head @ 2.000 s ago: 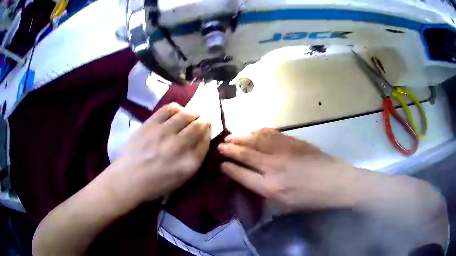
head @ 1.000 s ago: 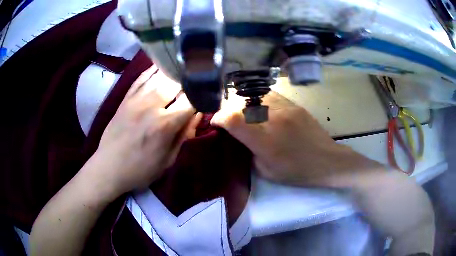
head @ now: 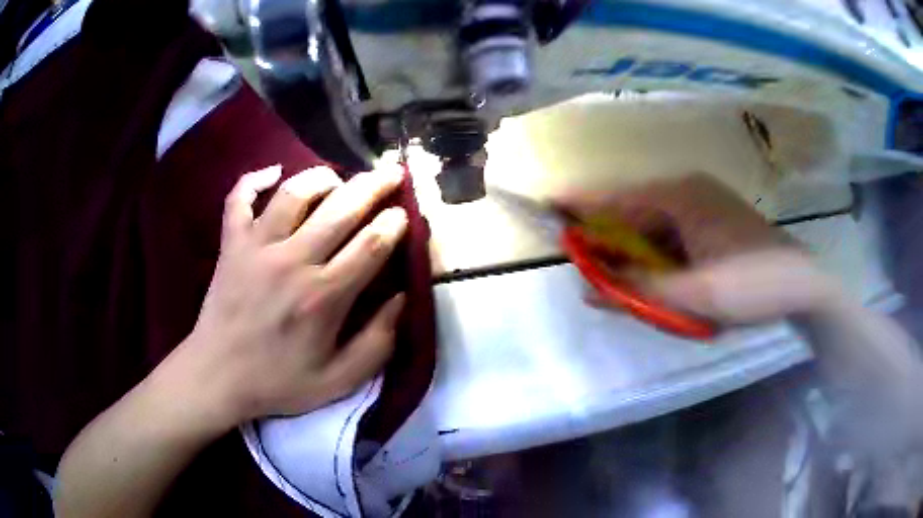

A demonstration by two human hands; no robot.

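Note:
The maroon garment panel (head: 192, 212) spreads over the left side, its right edge running up to the lit presser foot area. Pale interfacing (head: 304, 455) shows at its lower edge. My left hand (head: 304, 283) lies flat on the cloth, fingertips close to the needle area, fingers slightly apart. My right hand (head: 708, 243) is blurred and holds the scissors (head: 638, 293) by the red and yellow handles, right of the needle. The blades point left toward the needle area; how far they are open is too blurred to tell.
The white sewing machine head (head: 648, 51) with a blue stripe and "JACK" lettering spans the top. A curved shiny metal guard (head: 294, 71) and a grey knob (head: 498, 63) hang at its left end. The white table's front edge (head: 607, 405) curves below my right hand.
My right hand has left the cloth and picked up the scissors from the right of the bed. The maroon edge now lies straight beside my left hand, which has stayed on the cloth.

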